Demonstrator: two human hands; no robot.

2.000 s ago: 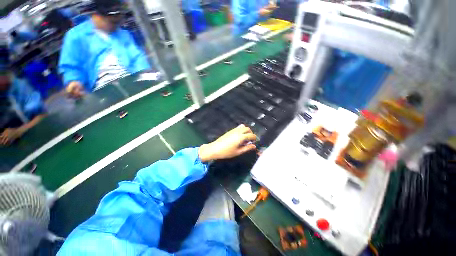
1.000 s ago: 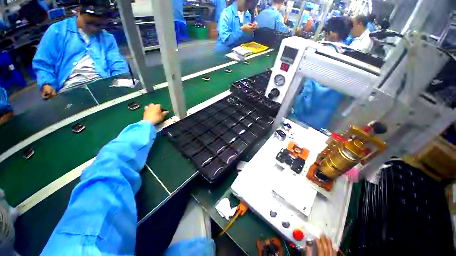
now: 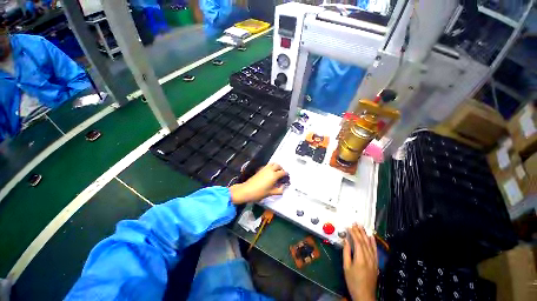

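Note:
My left hand (image 3: 263, 184) is at the left front edge of the press's white base (image 3: 318, 191), fingers curled around a small dark part (image 3: 284, 180). My right hand (image 3: 360, 258) lies at the base's front right corner, fingers extended, beside the red emergency stop (image 3: 328, 228). An orange-brown fixture with black parts (image 3: 312, 148) sits on the base. The brass-gold press head (image 3: 355, 141) stands to its right, over an orange-brown block. A black blister tray (image 3: 218, 138) lies left of the base.
The green conveyor (image 3: 118, 132) carries spaced small parts. A spare fixture (image 3: 304, 252), orange-handled tool (image 3: 261, 226) and white tissue (image 3: 249, 221) lie before the base. A black tray stack (image 3: 447, 182) and cartons (image 3: 478, 126) stand right. A grey upright (image 3: 136, 64) stands by the conveyor. A person's blue sleeve shows far left.
My left hand has moved from the conveyor's edge across the tray to the base. My right hand has come further into view at the base's front. The camera view has turned right.

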